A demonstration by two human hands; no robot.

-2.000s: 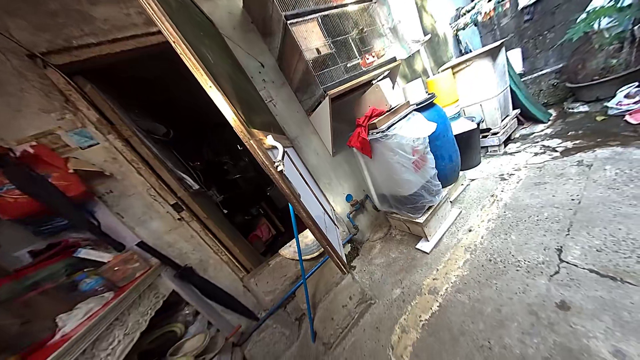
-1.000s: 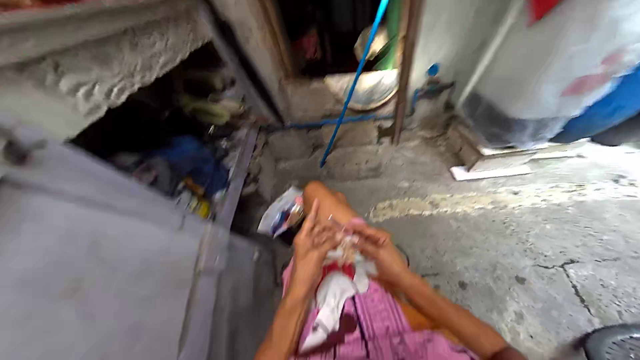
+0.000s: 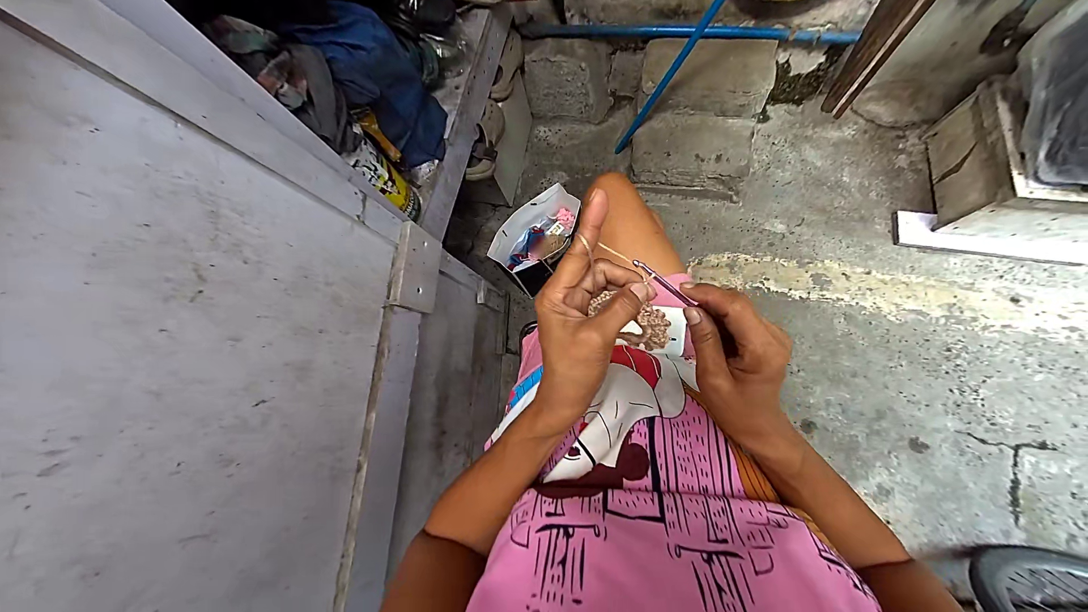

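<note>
My left hand (image 3: 586, 310) pinches a piece of tan crochet work (image 3: 653, 328) between thumb and fingers, its index finger raised with a strand of yarn (image 3: 619, 255) around it. In my right hand (image 3: 735, 348) is a metal crochet hook (image 3: 663, 282), held between thumb and fingertips. The hook's tip is at the yarn, just above the left fingertips. The crochet piece hangs over my lap, partly hidden by the left fingers. A white paper bag (image 3: 512, 228) holding pink and blue items stands beside my knee, left of the left hand.
A grey-white panel (image 3: 195, 323) fills the left side. Behind it, a shelf (image 3: 463, 110) holds dark cloth and a yellow can (image 3: 395, 187), with shoes beside it. A blue pole (image 3: 667, 78) leans ahead. A wooden box (image 3: 973, 161) stands right; a wheel (image 3: 1033, 578) is at lower right.
The view has swung down from the doorway and yard to my lap. Both hands, out of view in the oldest frame, show together over the lap one second ago and now.
</note>
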